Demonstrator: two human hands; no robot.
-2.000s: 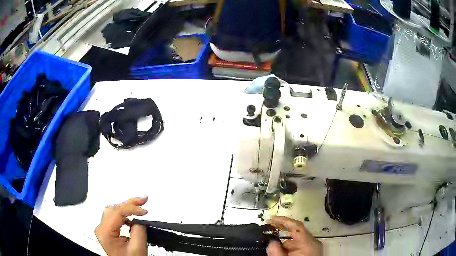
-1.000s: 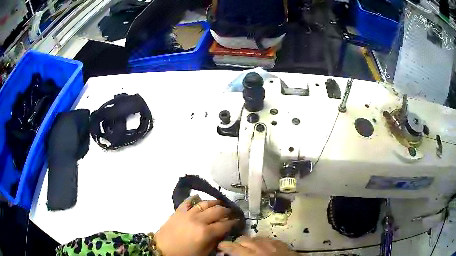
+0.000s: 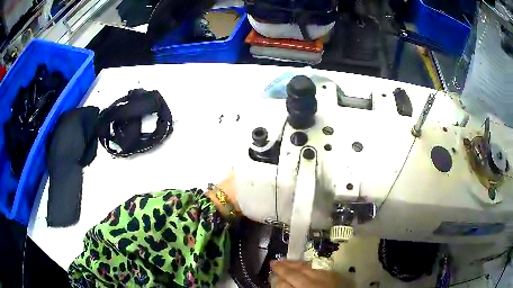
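A black zipper band with a pale dotted edge lies in a curve on the bed, left of the needle area. My left hand reaches behind the left end of the sewing machine head; only the wrist and part of the hand show, and its fingers are hidden. My right hand is low by the needle area, in front of the white upright cover, cut off by the bottom edge. Whether it grips the band cannot be seen. The needle and presser foot are mostly hidden.
A ring of black bands and flat black panels lie at the left, beside a blue bin of black pieces. A black rounded piece lies below the machine arm, beside a slim dark tool.
My left hand has moved from in front of the needle area to behind the machine head. The band has shifted closer to the needle area. The view has moved closer to the machine.
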